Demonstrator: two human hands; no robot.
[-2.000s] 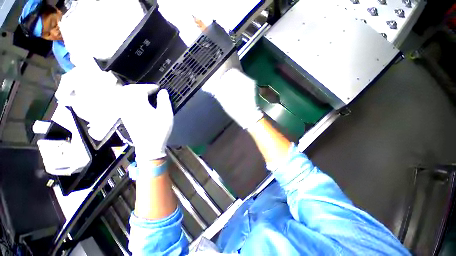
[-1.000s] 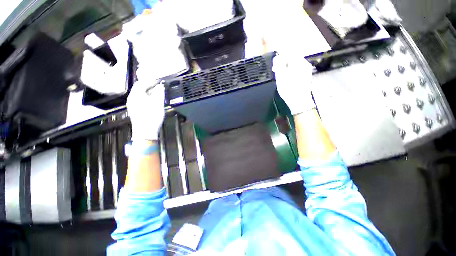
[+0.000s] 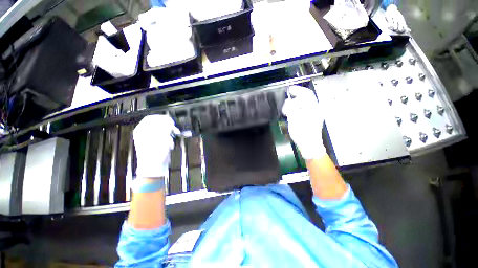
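Note:
A chassis unit stands tilted on the conveyor in front of me; its vented end panel [image 3: 230,112] is up and blurred, and a dark face [image 3: 241,157] is towards me. My left hand [image 3: 153,144], in a white glove with a light-blue wrist band, holds the panel's left end. My right hand [image 3: 305,121], also gloved in white, holds its right end. The fingertips are partly hidden behind the panel's ends. The unit's underside cannot be seen.
A flat silver chassis unit [image 3: 361,118] lies just right of my right hand, beside the ball transfer table [image 3: 419,99]. Pale units [image 3: 46,175] stand on the roller conveyor [image 3: 107,167] at left. Black parts bins [image 3: 223,32] line the white bench [image 3: 272,44] behind.
The view has turned to face the conveyor squarely. The vented panel has come down from bench height towards me, with both hands still at its ends.

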